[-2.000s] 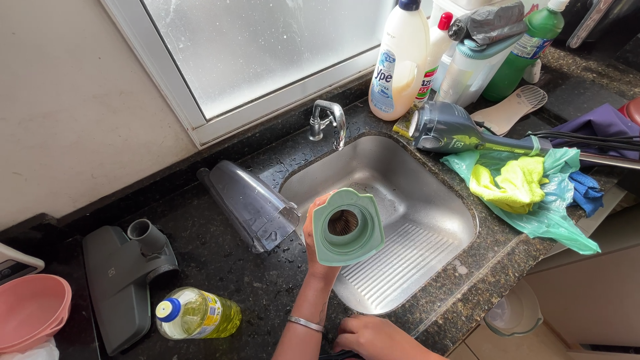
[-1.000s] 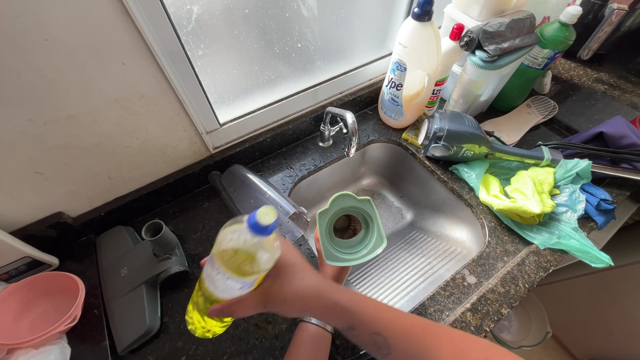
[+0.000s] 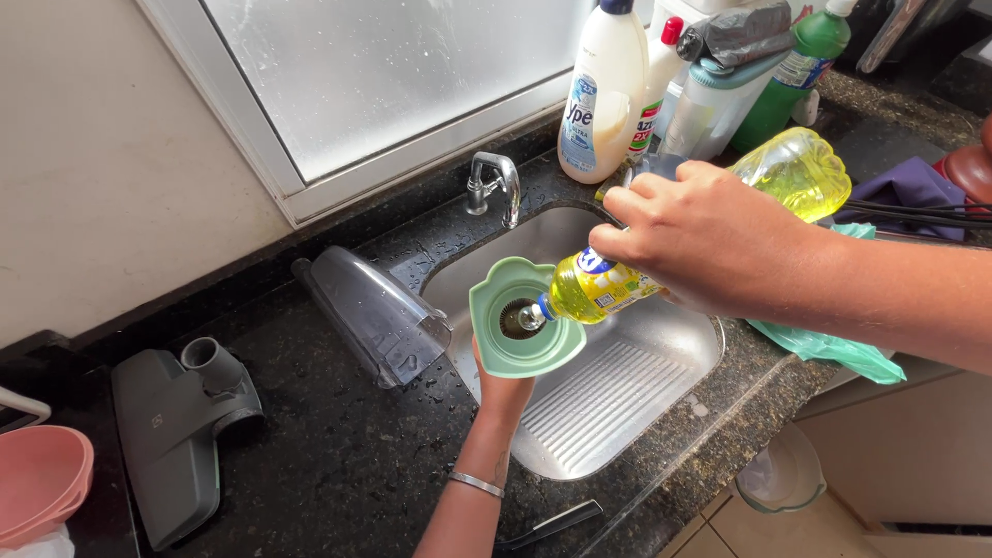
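Note:
My left hand (image 3: 504,387) holds a light green plastic filter holder (image 3: 570,349) from below, over the left side of the steel sink (image 3: 620,403). A dark round pleated part sits inside its opening. My right hand (image 3: 682,225) grips a bottle of yellow liquid detergent (image 3: 593,287), tilted with its blue-collared spout at the opening. Whether liquid is flowing out cannot be told. A clear grey plastic dust container (image 3: 380,318) lies wet on the counter, left of the sink. Beyond the sink stands a chrome faucet (image 3: 494,186).
A grey vacuum floor head (image 3: 167,442) and pink bowl (image 3: 39,480) are at left. A large white detergent bottle (image 3: 604,93) and green bottle (image 3: 794,77) stand at the back. A black-handled utensil (image 3: 554,527) lies at the near edge. A green plastic bag (image 3: 829,349) hangs over the right edge.
My right hand has carried the yellow detergent bottle rightward from the left side of the filter holder and tipped it spout-down to the opening. My left hand still holds the filter holder.

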